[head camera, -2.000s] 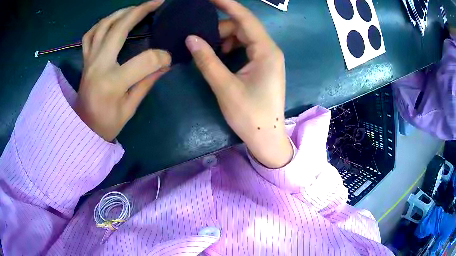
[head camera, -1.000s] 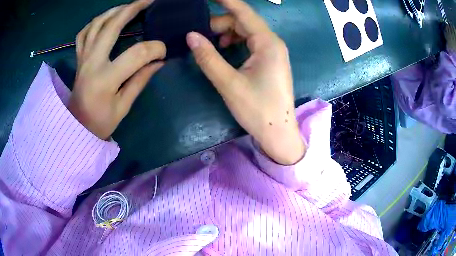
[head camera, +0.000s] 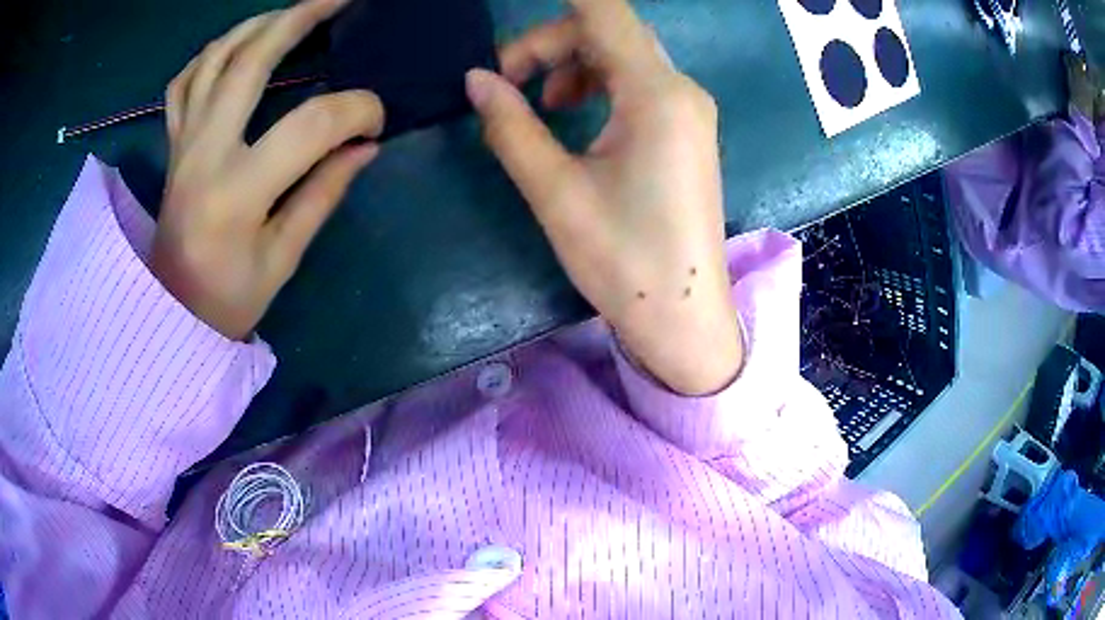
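Note:
A black blower fan (head camera: 418, 55) is held at the top of the view, just above the dark green table (head camera: 436, 267). My left hand (head camera: 248, 158) grips its left side, with thumb and fingers on the edge. My right hand (head camera: 630, 182) is at its right side, thumb tip on the lower right edge and fingers curled behind. Thin lead wires (head camera: 158, 112) run left from under my left hand to a small white connector (head camera: 62, 136). The fan's face looks plain black; whether a pad is on it I cannot tell. Its top edge is cut off.
A white sheet of round black pads (head camera: 863, 67) lies at the upper right. A dark perforated crate (head camera: 891, 327) with tangled leads stands below the table edge. Another person's sleeve (head camera: 1030, 212) is at the far right. A coiled white cord (head camera: 259, 509) lies at my lap.
The fan and both hands have shifted slightly left and up in view, and the fan has turned a little. The pad sheet has also shifted up and left.

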